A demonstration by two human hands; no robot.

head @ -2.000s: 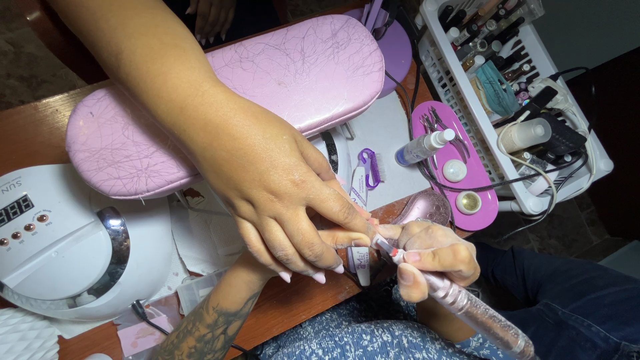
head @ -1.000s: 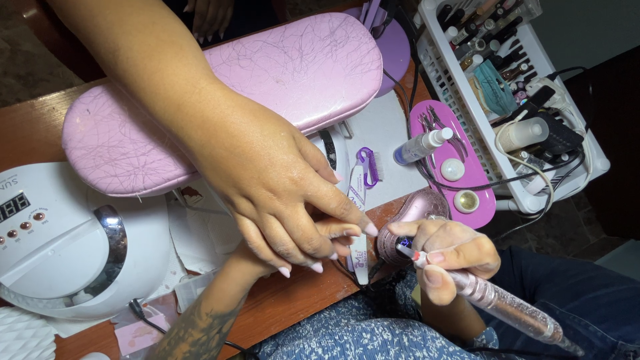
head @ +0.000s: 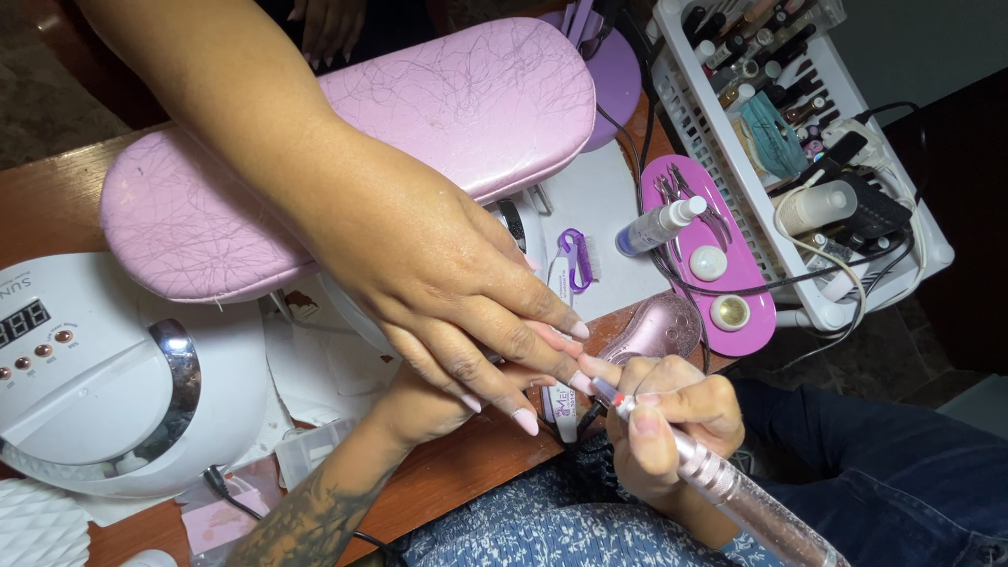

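My right hand (head: 681, 425) grips a glittery pink electric nail file handpiece (head: 740, 488) near its front end. The bit lies at a pink-nailed fingertip of another person's hand (head: 441, 260), which reaches in over a pink padded armrest (head: 465, 102). My left hand (head: 433, 405), with a tattooed forearm, is under that person's fingers and holds them from below; much of it is hidden. A white nail file (head: 561, 413) lies just beneath the fingers. A small purple-handled nail brush (head: 581, 260) lies beyond them.
A white nail lamp (head: 102, 378) stands at left. At right are a glittery pink control unit (head: 657, 327), a spray bottle (head: 657, 226), a magenta tray (head: 748, 319) with cuticle nippers, and a white basket (head: 780, 228) of bottles. Dark cables cross the tray and the basket.
Between one second ago and now, my right hand has brought the handpiece's bit back to the other person's fingertip. The bit was apart from the fingers in that earlier frame.
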